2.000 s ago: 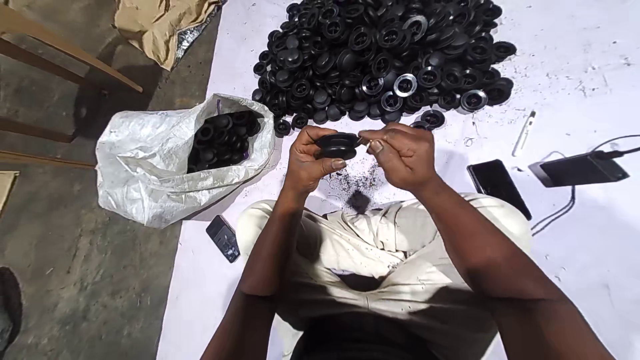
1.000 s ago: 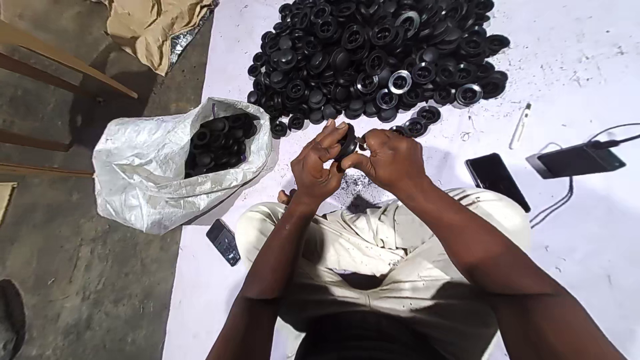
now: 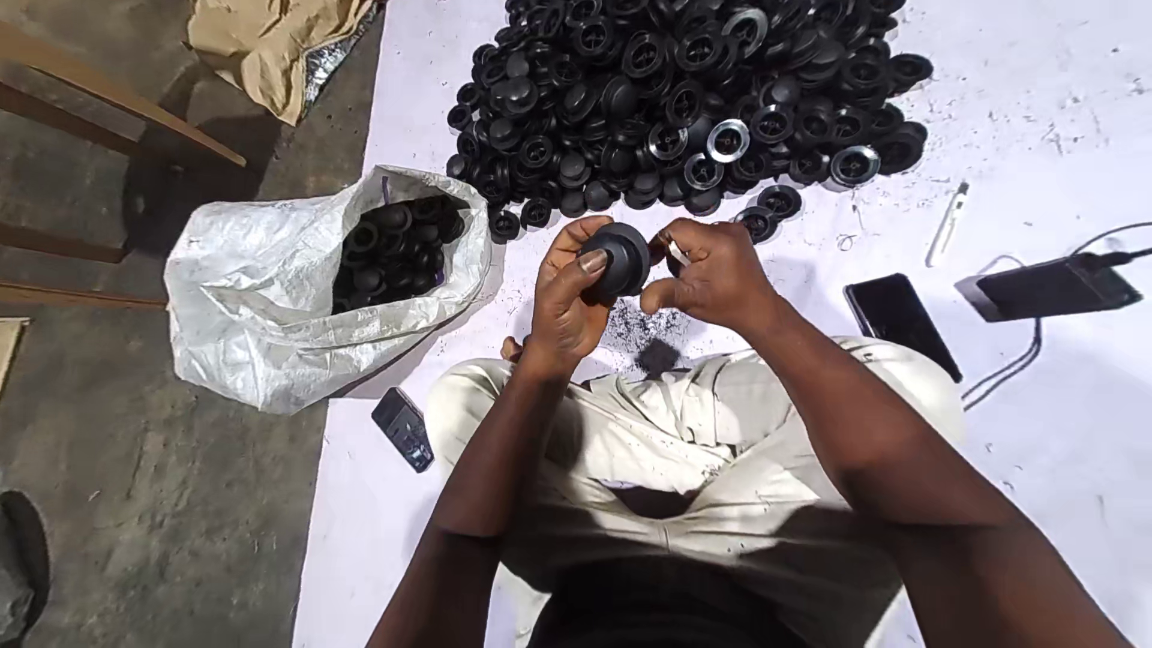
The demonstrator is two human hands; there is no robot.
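My left hand (image 3: 569, 292) grips a round black plastic or rubber part (image 3: 619, 261), thumb across its stepped face. Close to its right edge is my right hand (image 3: 711, 274), its fingers curled around a small light-coloured tool (image 3: 678, 254), mostly hidden; its kind cannot be told. Beyond both hands lies a large heap of similar round black parts (image 3: 621, 99), some with shiny rings. To the left, a white woven plastic sack (image 3: 261, 288) lies with its mouth towards me and holds more black parts (image 3: 391, 247). Black shavings (image 3: 641, 328) are scattered below my hands.
A smartphone (image 3: 403, 429) lies by my left knee. On the right are another smartphone (image 3: 903, 326), a black device with cables (image 3: 1057, 286) and a white pen-like cutter or pen (image 3: 948, 225). Brown paper (image 3: 261, 54) and wooden legs (image 3: 117, 90) are at the upper left.
The black part in my left hand has turned from nearly edge-on to show its stepped face. My right hand has moved slightly away from it since one second ago.
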